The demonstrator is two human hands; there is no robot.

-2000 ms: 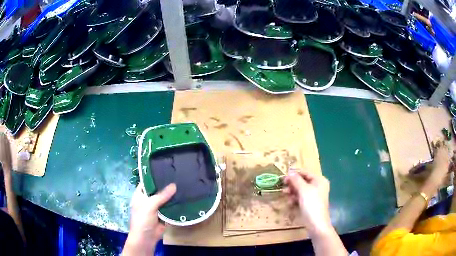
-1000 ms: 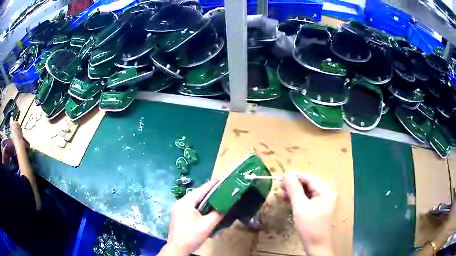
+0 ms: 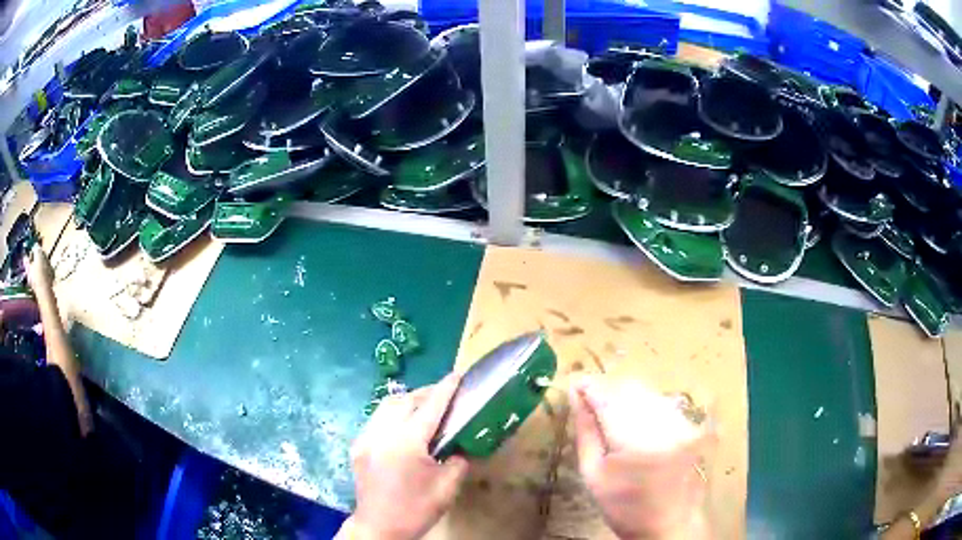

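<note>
My left hand (image 3: pixel 406 464) holds a glossy green housing shell (image 3: pixel 501 406) tilted on edge above the cardboard mat (image 3: pixel 622 301). The shell's pale rim faces left and its green outer side faces right. My right hand (image 3: pixel 638 454) is just right of the shell, overexposed and blurred, with its fingertips pinched. A short pale stick (image 3: pixel 557 384) shows between these fingertips and the shell's upper right side; its tip is at or very near the surface. Several small green inserts (image 3: pixel 389 357) lie on the green bench, left of the shell.
A grey metal upright (image 3: pixel 504 127) stands behind the mat. A heap of green and black housings (image 3: pixel 675 190) spans the back, with blue crates (image 3: pixel 622 25) behind. A person's arm (image 3: pixel 58 327) is at the far left. A small metallic object (image 3: pixel 930 444) lies on the right-hand cardboard.
The view has swung left. The shell went from lying face-up to tilted on edge, then turned further. My right hand and stick moved from the mat's small green oval to the shell.
</note>
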